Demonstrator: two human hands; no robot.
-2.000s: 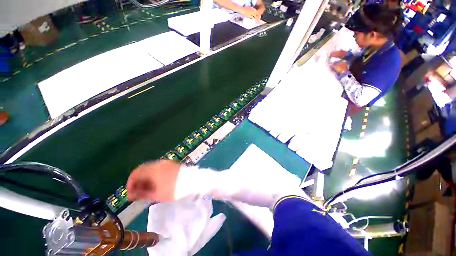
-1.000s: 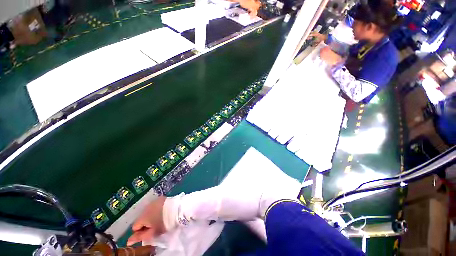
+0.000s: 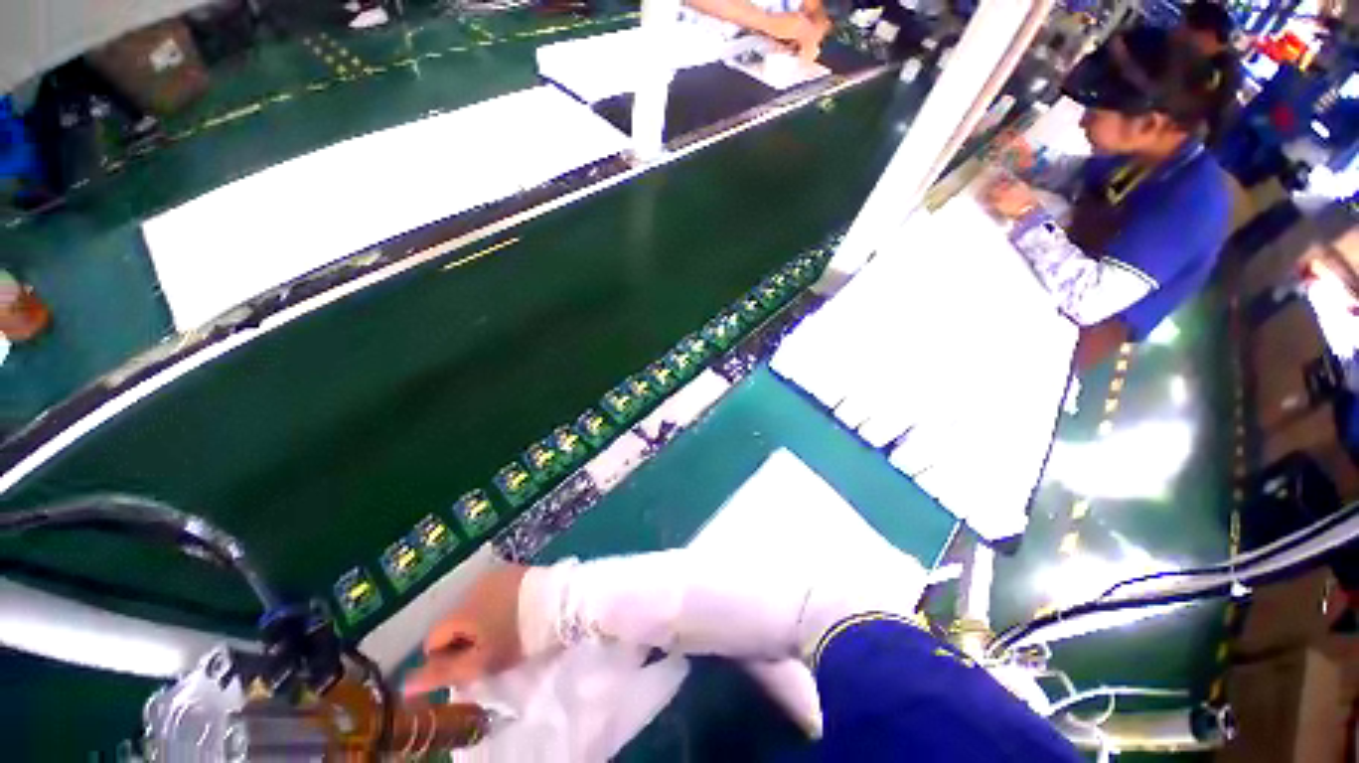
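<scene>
A silver cylindrical dispensing tool (image 3: pixel 224 723) with an amber collar lies across the bottom left, its copper-coloured tip pointing right. My right hand (image 3: pixel 474 634) comes in from the right, slightly blurred, with bent fingers just above the tip; whether it grips anything cannot be told. A crumpled white cloth or paper (image 3: pixel 589 708) is under my right wrist, beside the tip. Small green circuit boards (image 3: pixel 474 510) lie in a row along the near edge of the dark green conveyor belt (image 3: pixel 492 358). My left hand is not in view.
A flat white sheet (image 3: pixel 790 514) lies on the teal mat (image 3: pixel 656 499). White stacked trays or sheets (image 3: pixel 939 358) stand beyond it, near a pale post (image 3: pixel 932 149). A worker in blue (image 3: pixel 1155 224) sits at right; another person's hands (image 3: pixel 790 27) are across the belt. Cables (image 3: pixel 1192 567) hang at right.
Since two seconds ago my right hand has moved down from over the boards to beside the tool tip, uncovering more of the row. The view has shifted slightly, and the tool shows more than one second ago.
</scene>
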